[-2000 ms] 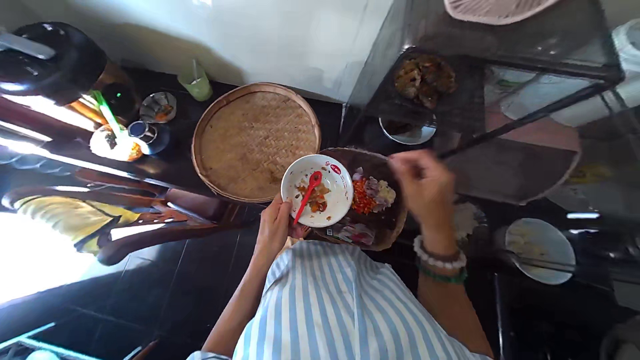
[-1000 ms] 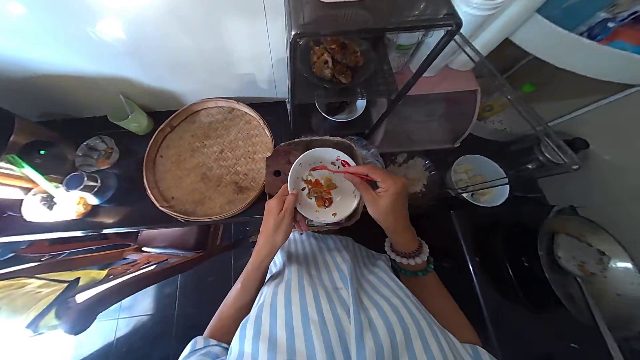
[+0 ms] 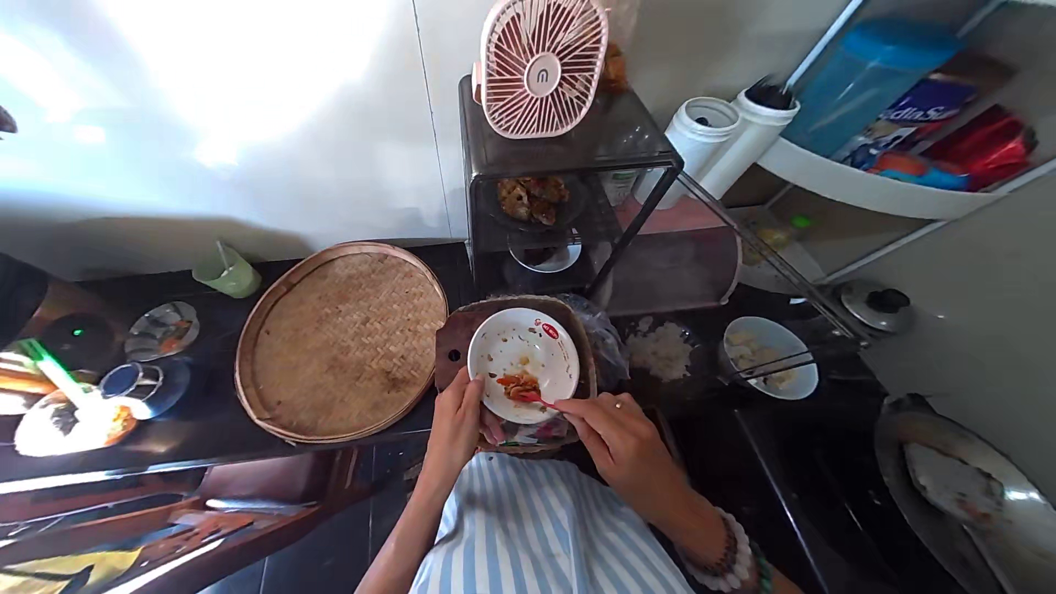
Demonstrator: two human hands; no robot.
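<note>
My left hand [image 3: 462, 417] grips the lower left rim of a white bowl [image 3: 540, 351], which holds some orange-red chunky food [image 3: 520, 385] and scattered bits. In my right hand [image 3: 615, 429] is a red plastic spoon [image 3: 540, 402], its tip in the food near the bowl's lower side. Under the bowl lies a dark wooden cutting board [image 3: 455, 334] with a hole near its left end; the bowl hides most of it. A clear plastic bag [image 3: 605, 334] sits just right of the board.
A round woven bamboo tray [image 3: 346, 342] lies left of the board. Behind stands a dark rack [image 3: 569, 157] with a pink fan [image 3: 543, 70] on top and fried food [image 3: 532, 200] inside. On the right are a white bowl [image 3: 769, 356] and a wok [image 3: 973, 495]; a green cup [image 3: 227, 272] stands back left.
Two seconds ago my right hand was off to the right, away from the bowl; now it holds the red spoon in the food. The view has shifted, showing the fan and shelf.
</note>
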